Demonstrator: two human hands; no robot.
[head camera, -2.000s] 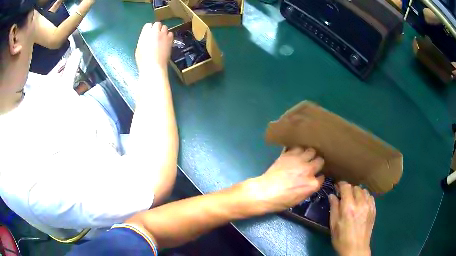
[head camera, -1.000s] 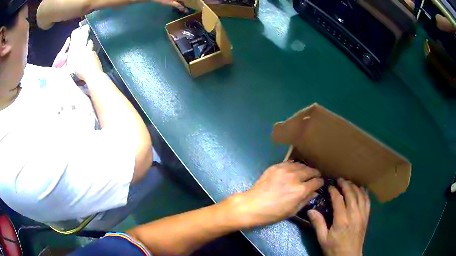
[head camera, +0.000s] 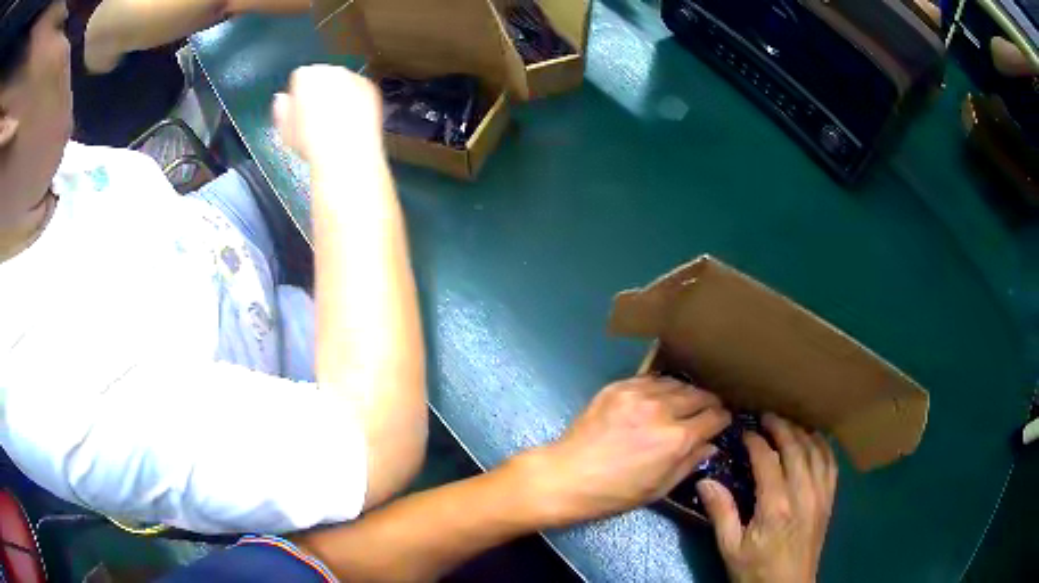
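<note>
A small brown cardboard box (head camera: 786, 353) lies on the green table at the lower right, its lid standing open at the back. Black cables (head camera: 729, 465) show inside between my hands. My left hand (head camera: 644, 438) reaches in from the left, fingers bent over the contents, fingertips partly hidden in the box. My right hand (head camera: 778, 495) rests over the right part of the box, fingers spread over the cables, thumb near the front. Whether either hand grips anything is hidden.
A person in a white shirt (head camera: 171, 421) sits at left, one arm over the table (head camera: 547, 251). Near that hand is an open box (head camera: 439, 154) with black contents, with another box (head camera: 558, 74) behind it. A dark radio-like device (head camera: 798, 80) stands at the back right.
The neighbour's arm has come back over the table and the far box has shifted, with its lid now showing raised. My hands have barely moved; my right hand remains over the cables.
</note>
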